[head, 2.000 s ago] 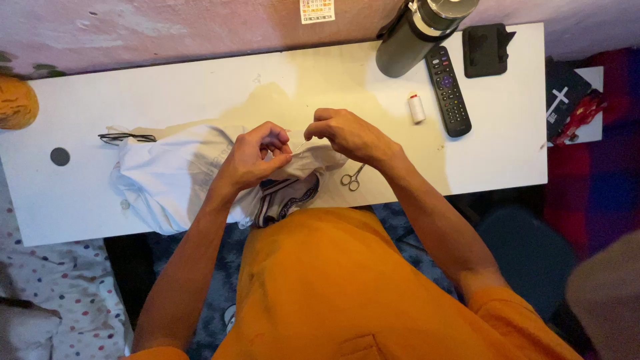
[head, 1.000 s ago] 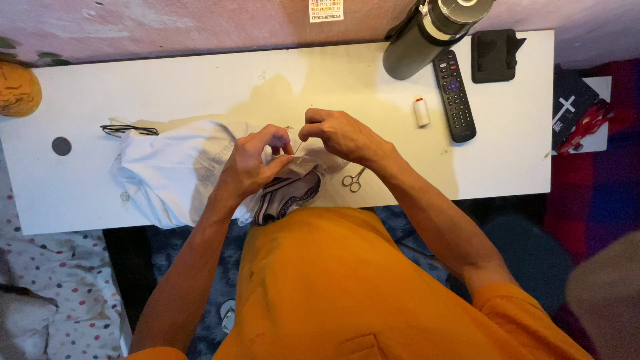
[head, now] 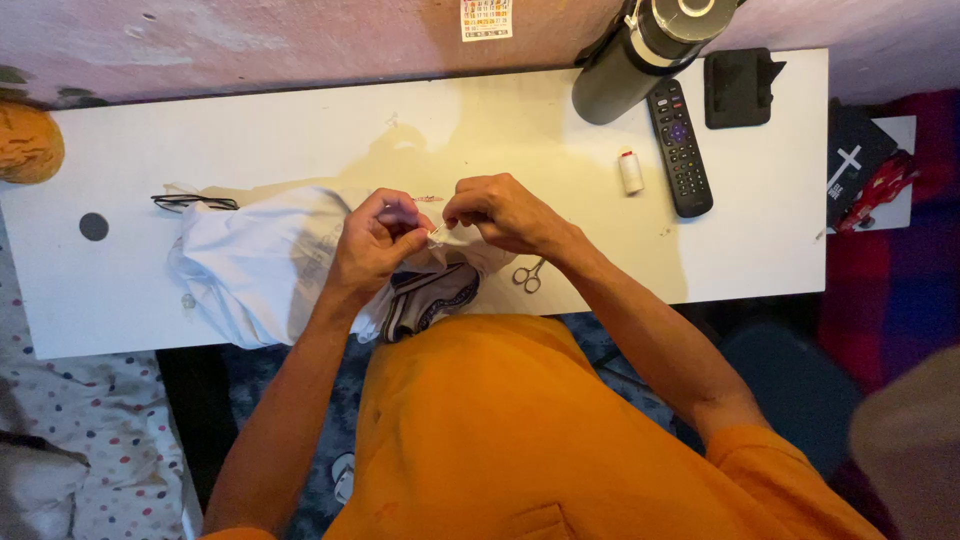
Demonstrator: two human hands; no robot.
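Note:
A white cloth garment point(head: 255, 262) with dark striped trim point(head: 431, 296) lies over the front edge of the white table. My left hand point(head: 379, 244) pinches a small fold of the pale cloth between thumb and index finger. Just to its right, my right hand point(head: 502, 214) grips a thin, light object, which looks like a sewing needle point(head: 441, 227), pointed at the fold. Small metal scissors point(head: 529, 276) lie below my right wrist, and a spool of white thread point(head: 631, 172) rests farther right. Whether thread runs from the needle cannot be seen.
Eyeglasses point(head: 195, 202) and a dark round disc point(head: 94, 226) are on the left of the table point(head: 742, 247). A black remote control point(head: 680, 150), a dark insulated bottle point(head: 622, 75) and a black holder point(head: 739, 88) stand or lie at the right. The wall borders the far edge.
My hands have come closer together over the cloth; a second ago a thin object showed between them. The scissors and spool have stayed on the table.

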